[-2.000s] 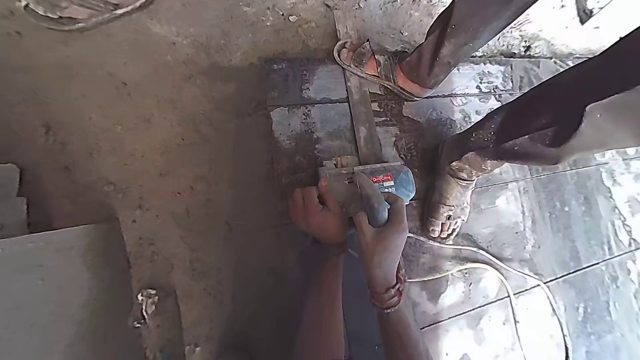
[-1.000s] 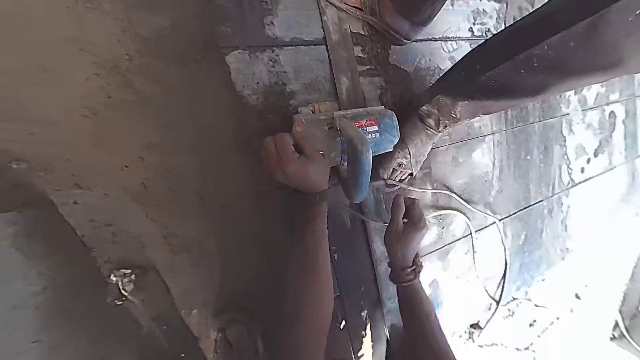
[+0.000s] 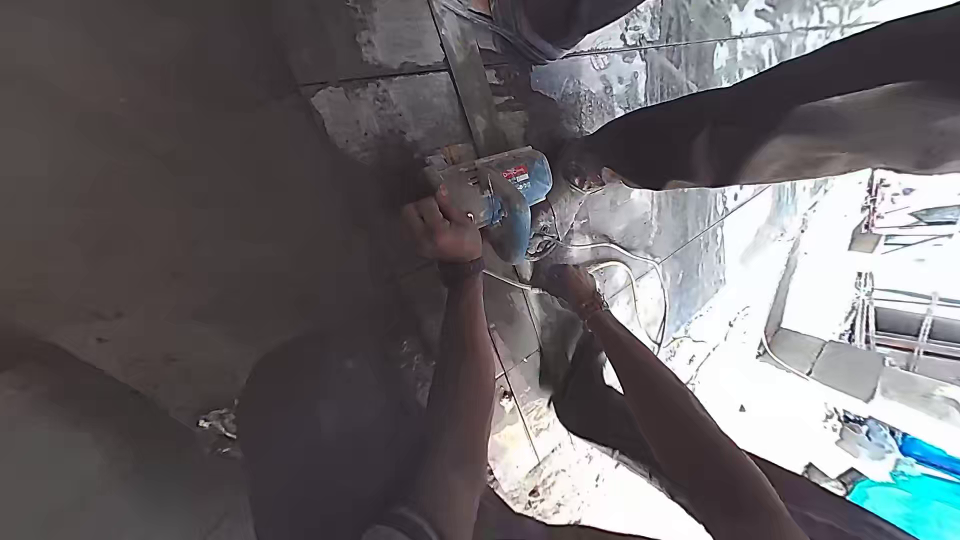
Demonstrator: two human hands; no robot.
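A blue and grey handheld power cutter (image 3: 517, 176) rests across a long flat bar (image 3: 466, 75) on stone-like floor tiles. My left hand (image 3: 444, 231) is closed around the front end of the cutter's body. Its blue rear handle (image 3: 511, 229) has no hand on it. My right hand (image 3: 568, 283) is just below that handle, fingers curled, beside the pale power cable (image 3: 619, 247); whether it holds the cable cannot be told. The cutter's blade is hidden.
Another person's trousered leg (image 3: 705, 142) reaches in from the right, its foot close to the cutter. Part of a second leg (image 3: 570, 22) is above. At lower right lie a turquoise item (image 3: 907, 502) and concrete blocks (image 3: 847, 367). Cable loops lie right of my right hand.
My right hand was on the cutter's handle two seconds ago and has let go, moving below it. My left hand stays on the cutter. The view has shifted, showing more at right.
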